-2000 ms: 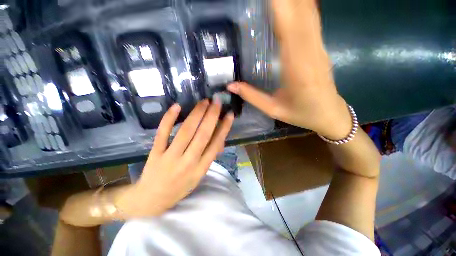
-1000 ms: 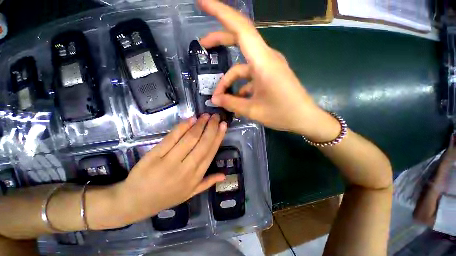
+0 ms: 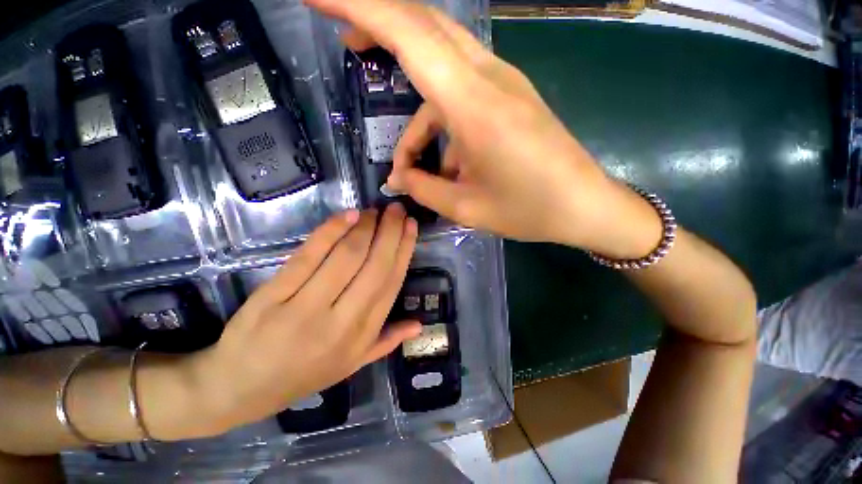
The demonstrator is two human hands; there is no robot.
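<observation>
A black phone housing (image 3: 386, 138) lies in the far-row pocket at the clear blister tray's (image 3: 491, 312) right end. My right hand (image 3: 501, 142) is over it, thumb and index finger pinched at a small pale adhesive pad (image 3: 387, 189) on its lower part; whether the pad is stuck down is hidden. My left hand (image 3: 317, 307) lies palm down, fingertips at the housing's near end, thumb apart, gripping nothing visible. A near-row housing (image 3: 425, 378) bears a pale oval; the far-row housing (image 3: 250, 113) to the left shows none.
More black housings sit in pockets to the left, some partly under my left hand and forearm. A sheet of pale ovals (image 3: 47, 307) lies at the left. The dark green bench top (image 3: 662, 142) is on the right. White paper (image 3: 747, 19) lies at the back, a brown box (image 3: 567, 406) below the edge.
Both hands have gone from a near-row housing with an oval to the far-row one at the right end. My right thumb and index finger have closed together at the pad. The view has shifted.
</observation>
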